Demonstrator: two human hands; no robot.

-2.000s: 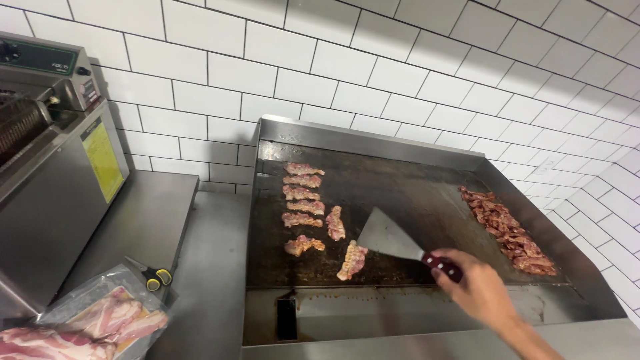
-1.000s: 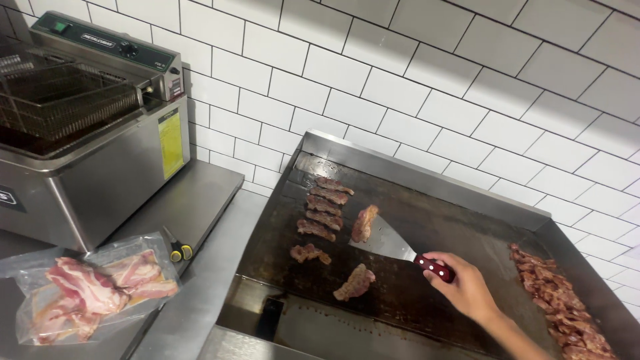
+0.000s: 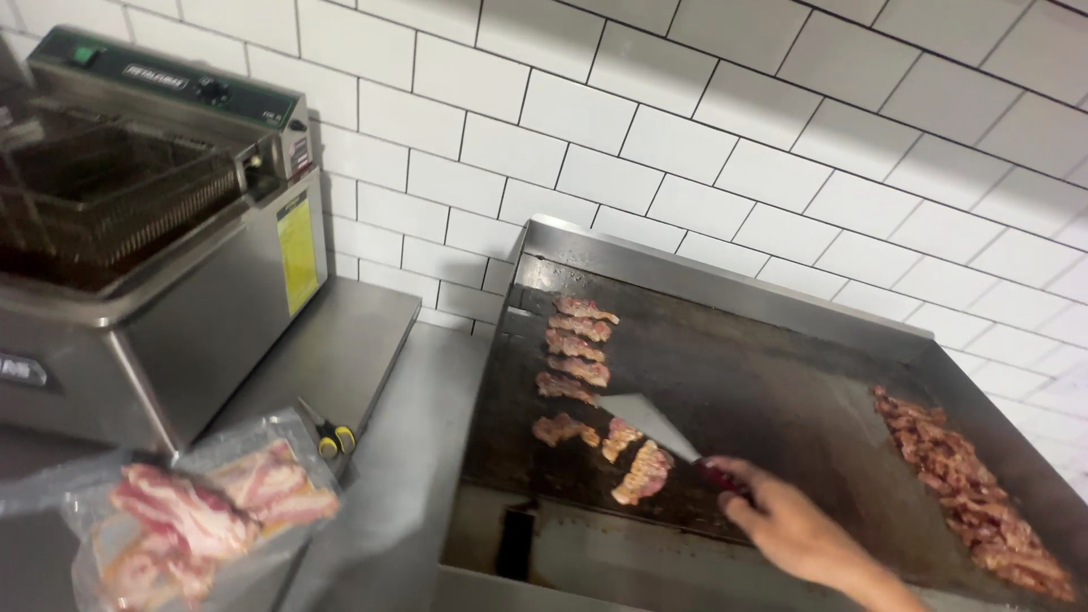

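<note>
My right hand (image 3: 778, 518) grips the dark red handle of a metal spatula (image 3: 650, 421) over a flat-top griddle (image 3: 765, 399). The blade points left; its tip is beside the end of a bacon strip (image 3: 565, 387) in a column of several strips. Below the blade lie a small bacon piece (image 3: 620, 438) and a larger one (image 3: 643, 473); another piece (image 3: 557, 429) is to their left. A long pile of browned bacon (image 3: 969, 493) runs down the griddle's right side. My left hand is out of view.
A deep fryer (image 3: 204, 314) with a wire basket (image 3: 127, 187) stands at left. Beside it, on the metal counter, lie an opened plastic pack of raw bacon (image 3: 183, 527) and yellow-and-black-handled scissors (image 3: 336, 439). The griddle has raised metal sides (image 3: 731, 276) and a dark slot (image 3: 515, 540) at front left.
The small bacon piece at the blade one second ago now lies lower, near the larger piece. The spatula blade has moved off it, toward the strips in the column.
</note>
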